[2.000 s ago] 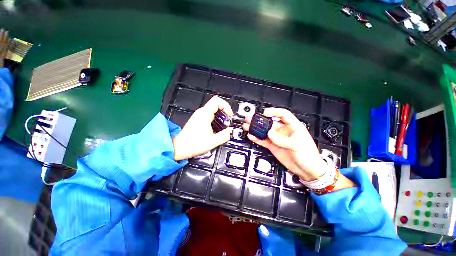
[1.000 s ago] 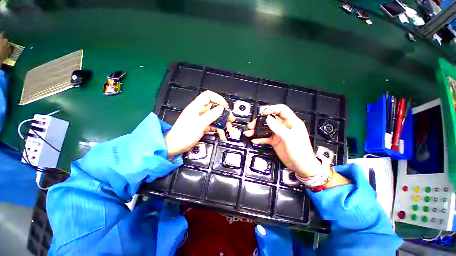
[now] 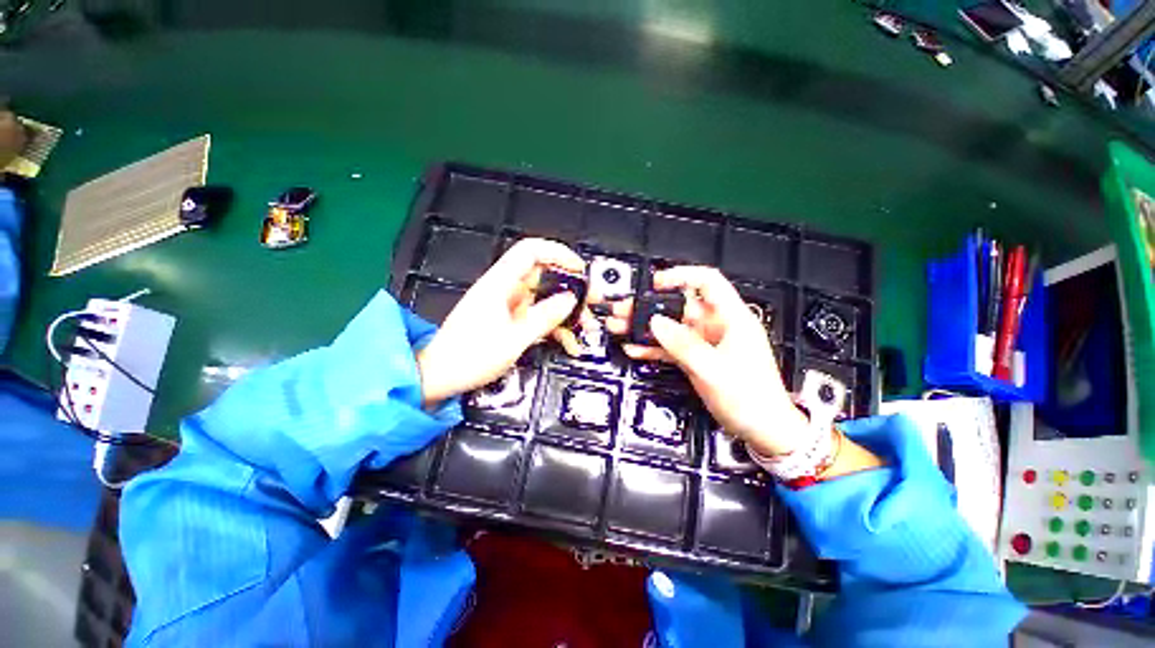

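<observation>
My left hand holds a small dark square watch body between thumb and fingers above the tray. My right hand holds a second dark square watch body beside it; both faces look black. The two units are a small gap apart. The black blister tray lies under both hands. Several units lie in its pockets: a white one with a dark round centre behind the hands, white-rimmed ones nearer me, and a black one at the right.
Left: ribbed tan sheet, loose black unit, shiny packet, white power strip. Right: blue pen bin, white paper with a dark pen, button panel. A coworker's blue sleeve shows at far left.
Both hands stay over the tray. The right unit's face, patterned two seconds ago, now looks plain black. Both units have been tilted a little in the fingers.
</observation>
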